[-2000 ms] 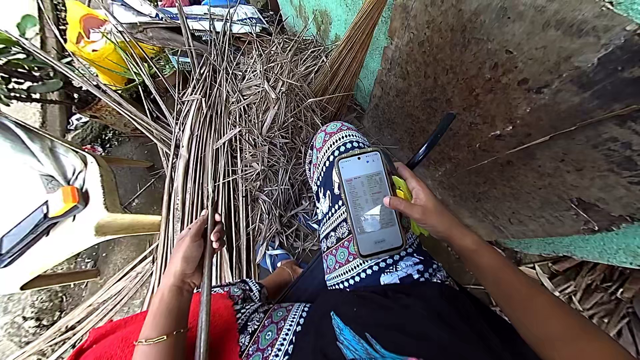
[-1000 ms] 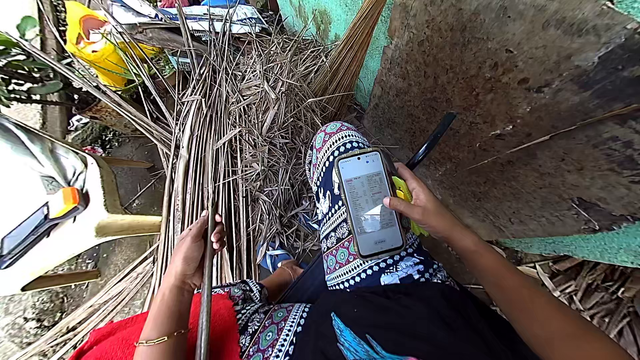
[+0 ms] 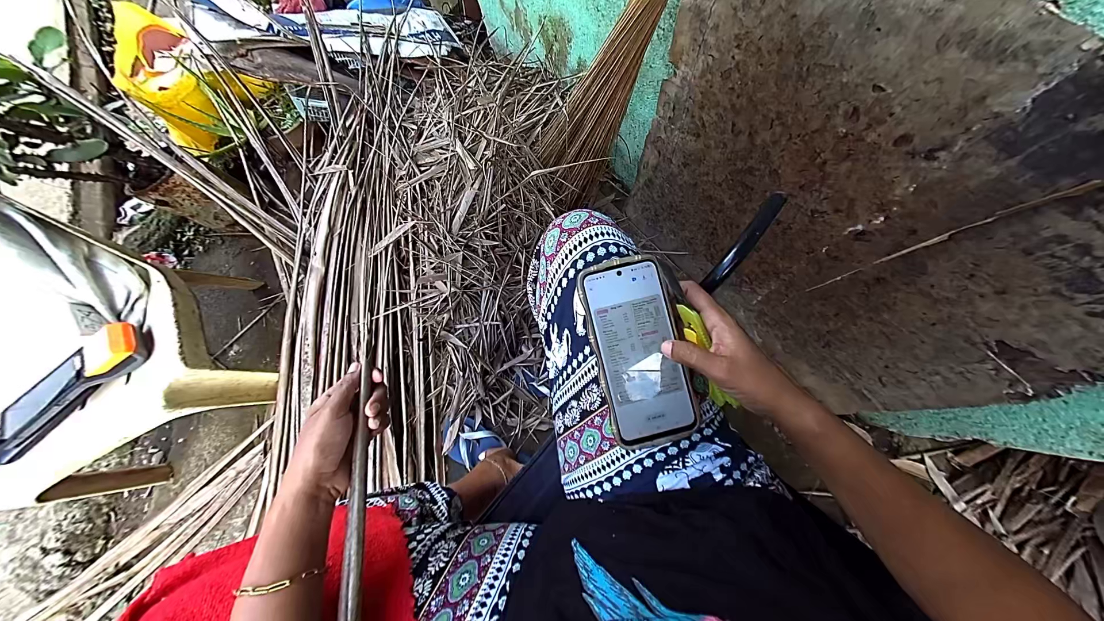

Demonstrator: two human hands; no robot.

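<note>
My left hand (image 3: 341,431) is closed around a long, thin palm-leaf stalk (image 3: 353,552) that runs up over a red cloth (image 3: 379,561) on my lap toward a bundle of dry fronds (image 3: 336,259). In my right hand (image 3: 724,358) is a smartphone (image 3: 642,345), its lit screen showing a page with writing, my thumb at its right edge. Behind the phone, under the same hand, is a yellow-green object (image 3: 697,332), partly hidden. A black, rod-like handle (image 3: 743,241) sticks out beyond my fingers. The phone is over my patterned trouser leg (image 3: 586,405).
Dry leaf strips (image 3: 474,172) cover the ground ahead. A stick broom (image 3: 604,103) leans on the green wall (image 3: 535,34), beside a large brown board (image 3: 862,172). At left are a pale plastic chair (image 3: 86,345) with a device on it and a yellow bag (image 3: 172,95).
</note>
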